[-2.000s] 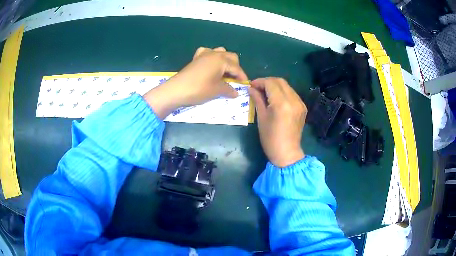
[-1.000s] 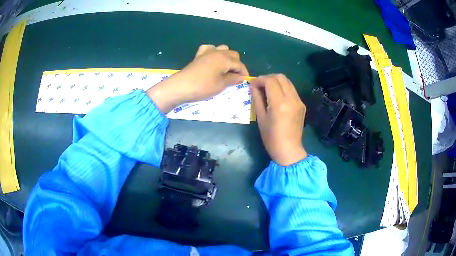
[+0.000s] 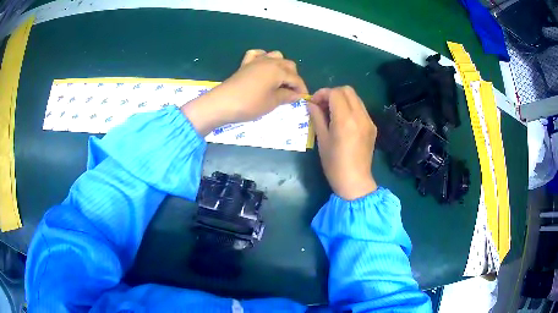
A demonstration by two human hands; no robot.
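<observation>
The adhesive tape sheet (image 3: 269, 131), white with blue print and a yellow top edge, lies flat in front of me. My left hand (image 3: 257, 88) lies over its upper right part, fingertips pinched at the top right corner. My right hand (image 3: 344, 137) pinches the same corner from the right, its fingertips close to the left ones. A small yellow bit shows between them; whether a strip is lifted cannot be told. A black plastic part (image 3: 229, 208) lies on the green surface below the sheet, touched by neither hand.
Several black plastic parts (image 3: 422, 128) lie piled at the right. Spare tape sheets (image 3: 494, 165), yellow and white, are fanned at the right table edge. A long yellow strip (image 3: 11, 122) lies at the far left. A white line (image 3: 293, 13) crosses the table's back.
Both hands hold nearly the same pinch at the sheet's corner. The sheet and the black part appear slightly higher in the picture.
</observation>
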